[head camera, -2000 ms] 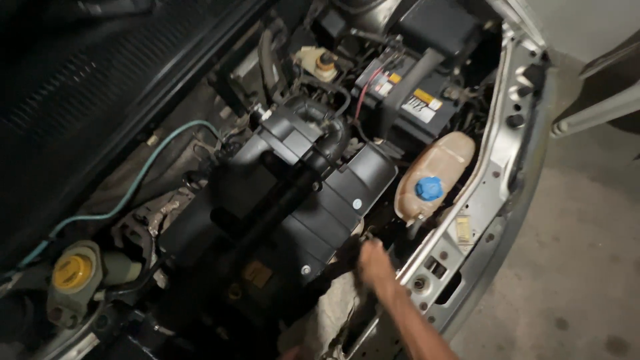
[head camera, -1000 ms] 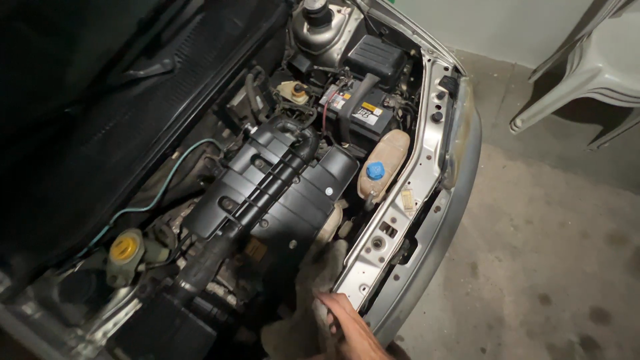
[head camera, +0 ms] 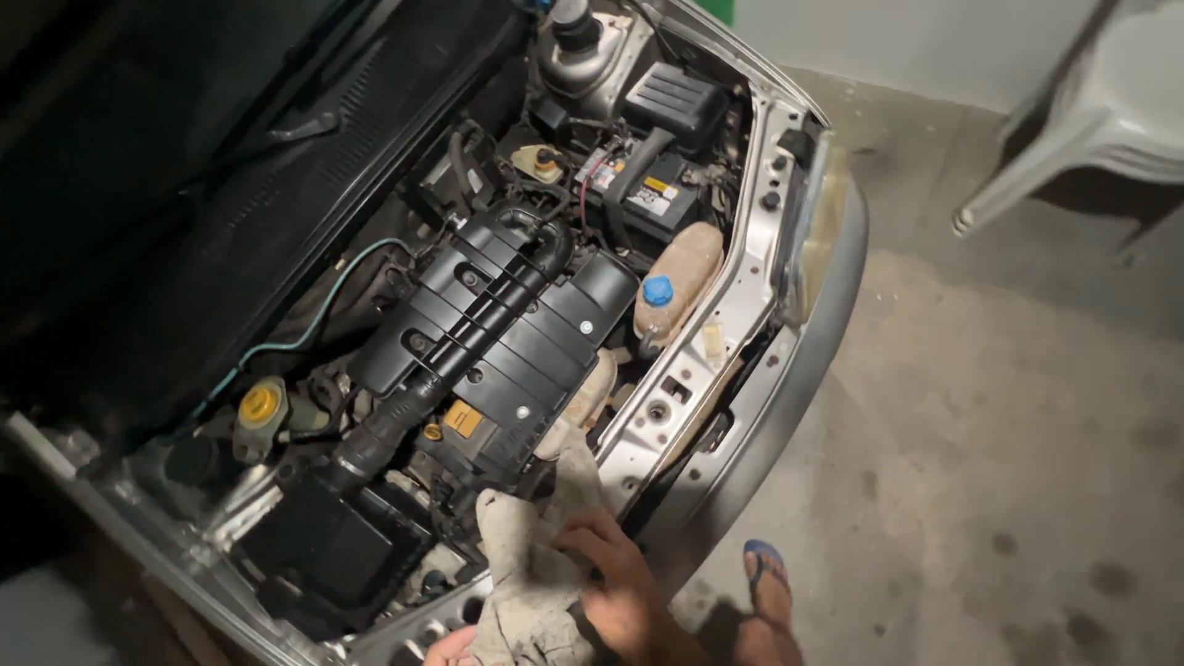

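Note:
A stained, light grey cloth rag [head camera: 527, 583] hangs between my two hands at the bottom middle of the head view, over the car's front crossmember. My right hand [head camera: 615, 578] grips the rag from its right side, fingers bent. At the bottom edge, my left hand [head camera: 451, 647] shows only its fingers, pinching the rag's lower left part. Behind the rag lies the black plastic engine cover [head camera: 518, 342], with a ribbed black intake hose [head camera: 398, 416] running along it. The yellow oil cap or dipstick top [head camera: 432, 432] sits beside an orange label.
Right of the engine stand a coolant tank [head camera: 680, 277] with a blue cap and a car battery [head camera: 647, 199]. A reservoir with a yellow cap [head camera: 260, 404] is at left, near an air filter box [head camera: 333, 555]. A white plastic chair [head camera: 1101, 120] stands upper right. My sandalled foot [head camera: 768, 578] is on the floor.
My right hand has moved from beside the coolant tank back to the front edge with the rag. My left fingers now show on the rag. The view has shifted.

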